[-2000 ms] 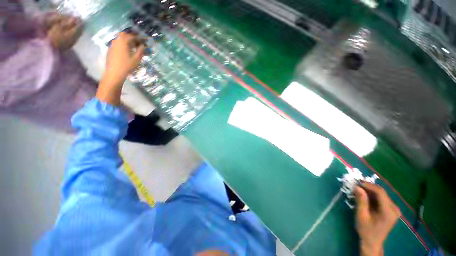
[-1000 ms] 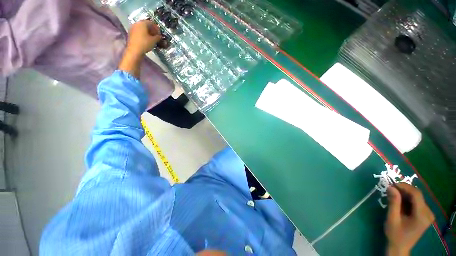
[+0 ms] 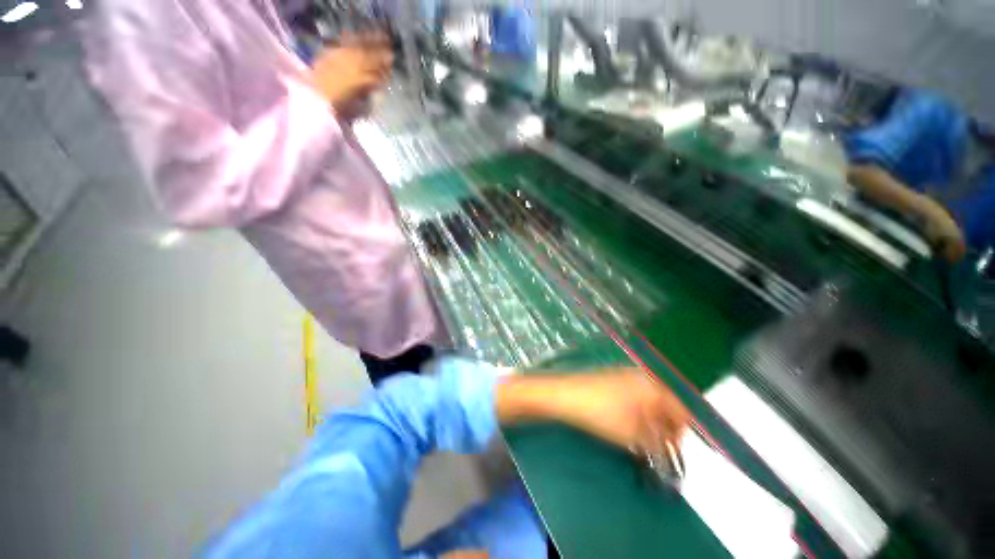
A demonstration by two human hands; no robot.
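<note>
My left hand (image 3: 616, 409) is blurred over the green mat, its fingertips closed on a small dark round module (image 3: 663, 467) with a shiny edge. The module is beside the fanned white sheets (image 3: 729, 504), which the bottom edge cuts off. The clear blister tray (image 3: 507, 289) lies beyond my left forearm, with dark modules in its far rows. My right hand is out of the picture, and no loose white pieces show.
A white strip (image 3: 796, 470) lies beyond the red line. Greyish stacked trays (image 3: 895, 420) stand behind it, with one dark module (image 3: 850, 363) on top. A person in a pink smock (image 3: 316, 207) stands at left. Another person's blue sleeve (image 3: 911, 142) shows across the line.
The view has tilted up, showing more of the line. My left hand has moved from the blister tray to beside the white sheets with a module. My right hand and the loose white pieces have left the picture.
</note>
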